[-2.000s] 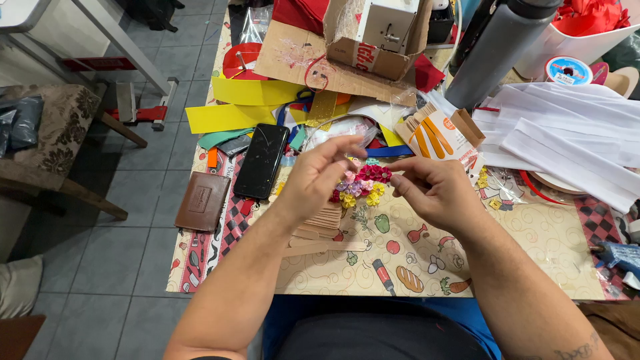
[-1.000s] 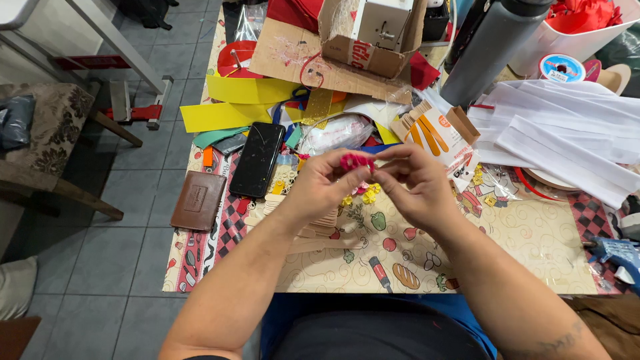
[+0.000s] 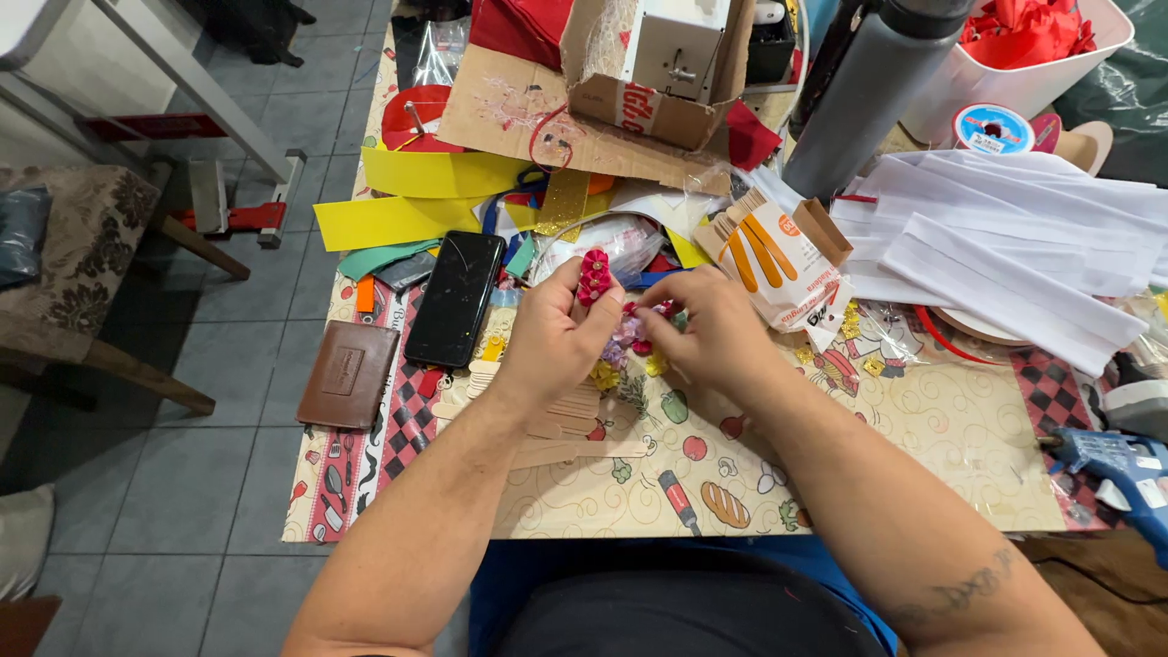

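My left hand [image 3: 561, 333] grips a short row of magenta fabric flowers [image 3: 594, 277] between thumb and fingers. To its right, my right hand [image 3: 698, 333] has thumb and fingertips close together at a pile of small flowers [image 3: 625, 338] in lilac, magenta and yellow; whether it pinches one cannot be made out. Wooden craft sticks [image 3: 570, 411] lie partly under my left hand and forearm. Behind my right hand leans an opened box of wooden sticks [image 3: 776, 260].
Left of my hands are a black phone [image 3: 455, 297] and a brown leather wallet [image 3: 348, 374]. Yellow strips [image 3: 401, 222] and a cardboard box [image 3: 639, 114] lie behind. A grey bottle [image 3: 876, 100], white fabric strips [image 3: 1013, 237] and a blue glue gun [image 3: 1113, 470] occupy the right.
My hands, close together around magenta flowers one second ago, have moved apart. The left keeps magenta flowers, while the right is now at the flower pile.
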